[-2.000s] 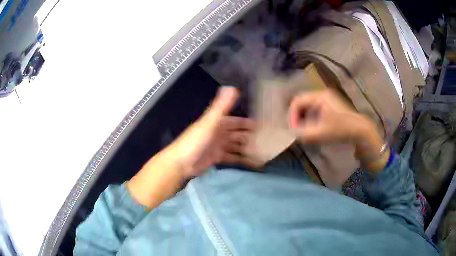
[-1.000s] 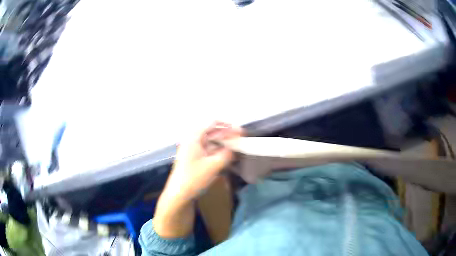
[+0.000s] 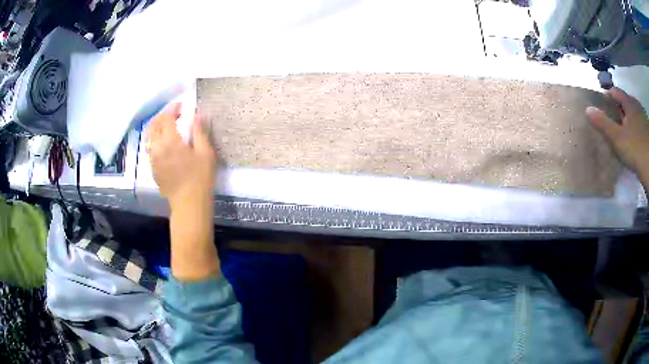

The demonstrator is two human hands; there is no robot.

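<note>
A long beige-brown flecked fabric panel (image 3: 398,131) lies flat on the table, on a soft white backing (image 3: 320,186) that shows as a border below and beyond it. My left hand (image 3: 181,149) rests at the panel's left end with fingers spread on the white backing. My right hand (image 3: 626,131) is at the panel's right end, cut off by the picture's edge, with thumb and finger apart over the corner. The panel has a slight ripple near its lower right.
The sewing machine head (image 3: 580,25) stands at the upper right, with a dark knob (image 3: 605,78) below it. A grey device with a round grille (image 3: 50,85) is at the far left. A printed ruler (image 3: 320,215) runs along the front edge.
The view has swung back over the table. The brown panel, earlier held over my lap, now lies spread on the white backing. My left hand has moved up onto the table; my right hand is visible again.
</note>
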